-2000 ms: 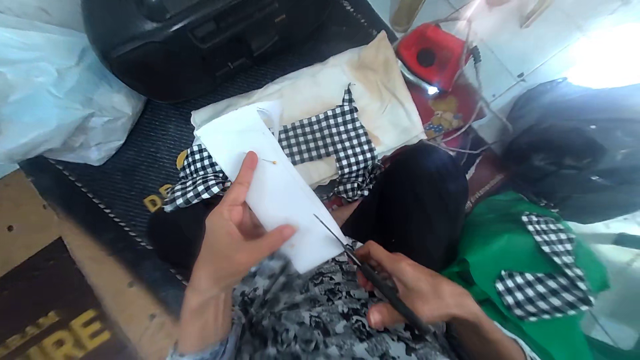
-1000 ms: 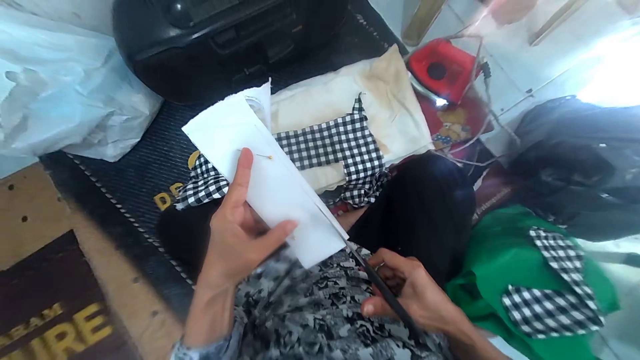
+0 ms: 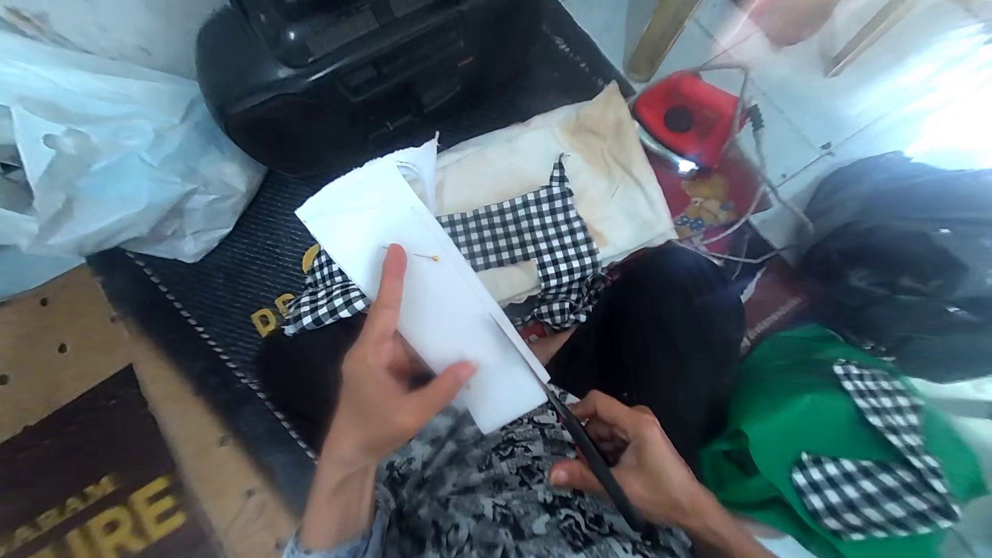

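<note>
My left hand [image 3: 403, 364] holds a layered white sheet [image 3: 418, 310], its thumb and index finger spread across the upper face. A yellow-headed pin [image 3: 435, 258] runs through the sheet beside the index fingertip. In my right hand [image 3: 628, 457] is a pair of scissors with black handles [image 3: 593, 457]; their blades lie along the sheet's right edge, near its lower corner. Black-and-white gingham fabric [image 3: 527, 232] lies behind the sheet, on a folded cream cloth [image 3: 620, 170] with brown stains. Part of the gingham is hidden by the sheet.
A red iron [image 3: 686, 116] with a cord sits at the upper right. Beyond my lap, a black case-like object [image 3: 372, 70] stands on the dark mat. A pale plastic bag [image 3: 132, 155] is at left. Gingham pieces [image 3: 876, 488] rest on green material [image 3: 759, 418] at right, near a dark bag [image 3: 899, 263].
The scissors in my right hand have moved from over the sheet's lower part to its right edge. My left hand keeps its hold on the sheet.
</note>
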